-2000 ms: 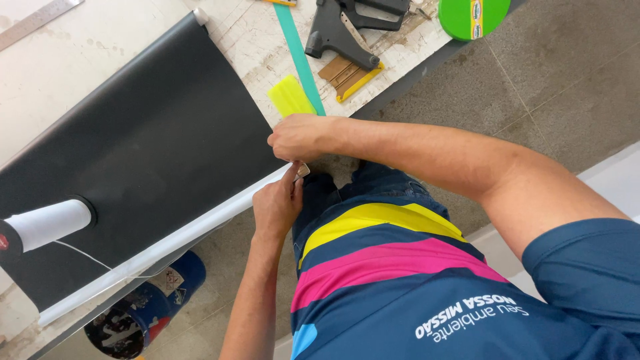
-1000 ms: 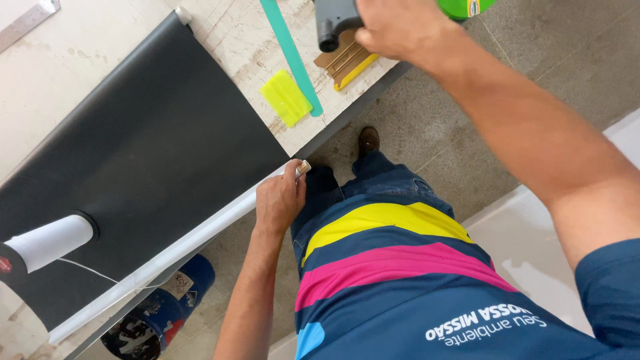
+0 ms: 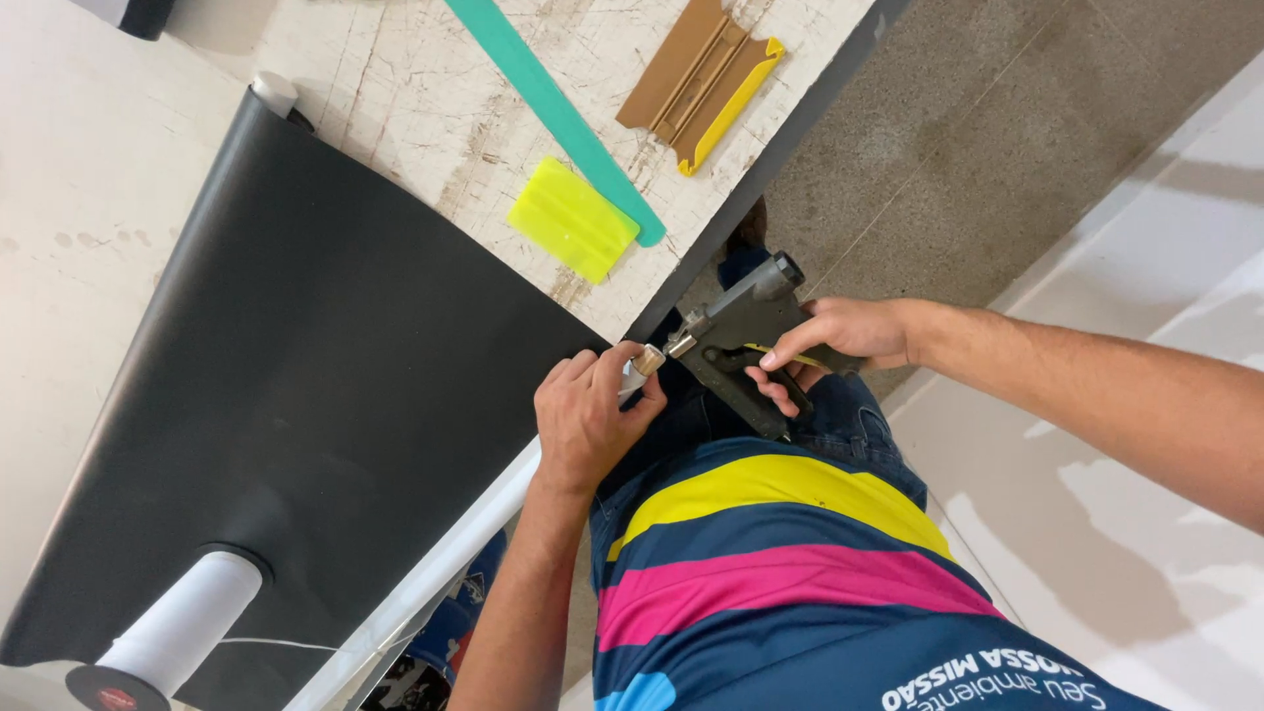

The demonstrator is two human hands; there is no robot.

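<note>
My left hand [image 3: 595, 415] grips the end of a white rod or tube [image 3: 434, 573] along the near edge of a black sheet [image 3: 336, 375]; a pale plug-like piece [image 3: 648, 359] shows at the rod's tip. My right hand [image 3: 820, 346] is closed around the handle of a dark stapler-like or glue-gun-like tool [image 3: 743, 331], whose metal nozzle is right beside the rod's tip; whether they touch I cannot tell. A spool of white cord [image 3: 188, 617] lies on the black sheet, its loose cord running toward the white rod.
On the scratched white table [image 3: 395, 109] lie a teal strip [image 3: 563, 118], a yellow-green squeegee card [image 3: 573, 219] and a brown piece with a yellow-edged strip [image 3: 701, 84]. Below the table edge stands a blue bucket [image 3: 449, 627]. The sheet's far edge is rolled on another white rod [image 3: 275, 92].
My right hand has left the rod's end, taken hold of the dark tool from the table and brought it to the rod's tip. My left hand has stayed at the rod's end.
</note>
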